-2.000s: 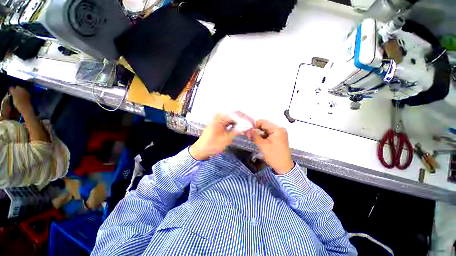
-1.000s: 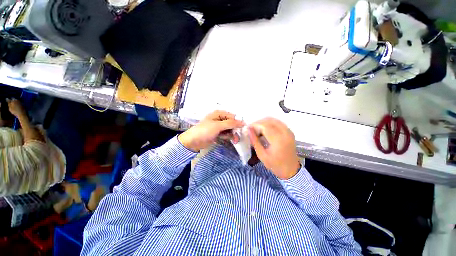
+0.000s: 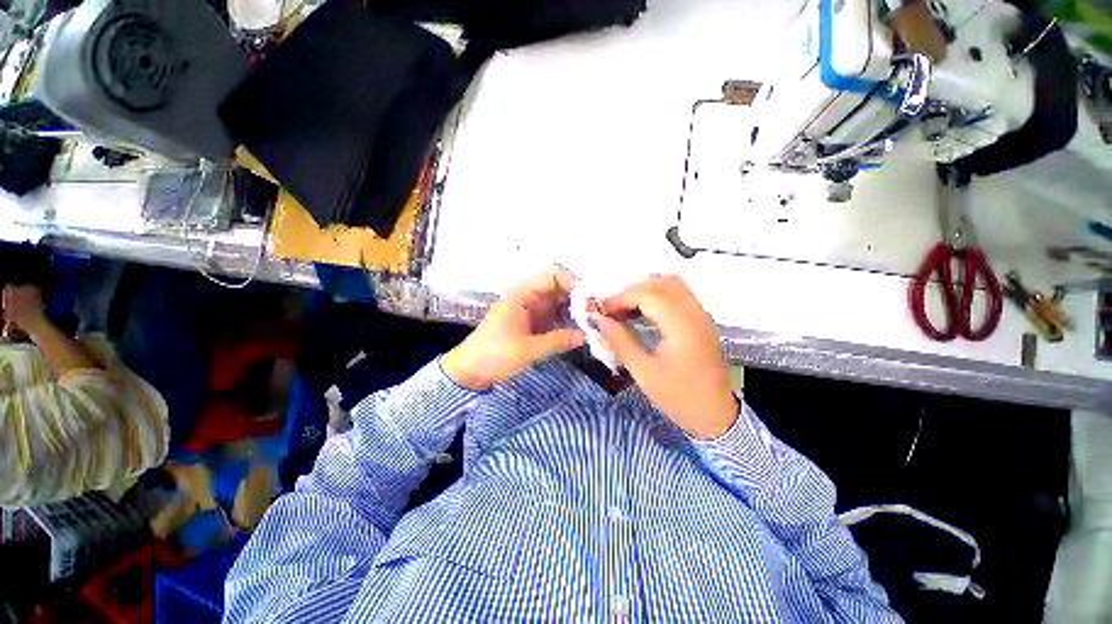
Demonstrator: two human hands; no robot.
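Note:
A small white piece (image 3: 587, 319), crumpled or folded, is held between my two hands, in front of my chest at the table's front edge. My left hand (image 3: 518, 333) grips its left side with thumb and fingers. My right hand (image 3: 668, 347) holds its right side with the fingertips. The fingers hide part of the piece, and its exact shape cannot be told.
The sewing machine (image 3: 841, 73) stands at the right, with red-handled scissors (image 3: 955, 293) and snips (image 3: 1039, 307) beside it. Black cut pieces (image 3: 342, 116) lie on yellow-brown card (image 3: 335, 238) at the left. A grey motor housing (image 3: 140, 67) stands behind. A person's striped sleeve (image 3: 73, 414) shows at far left.
The white piece hung down between my hands a second ago and is now bunched higher at my fingertips. The table and machine have shifted up in the view.

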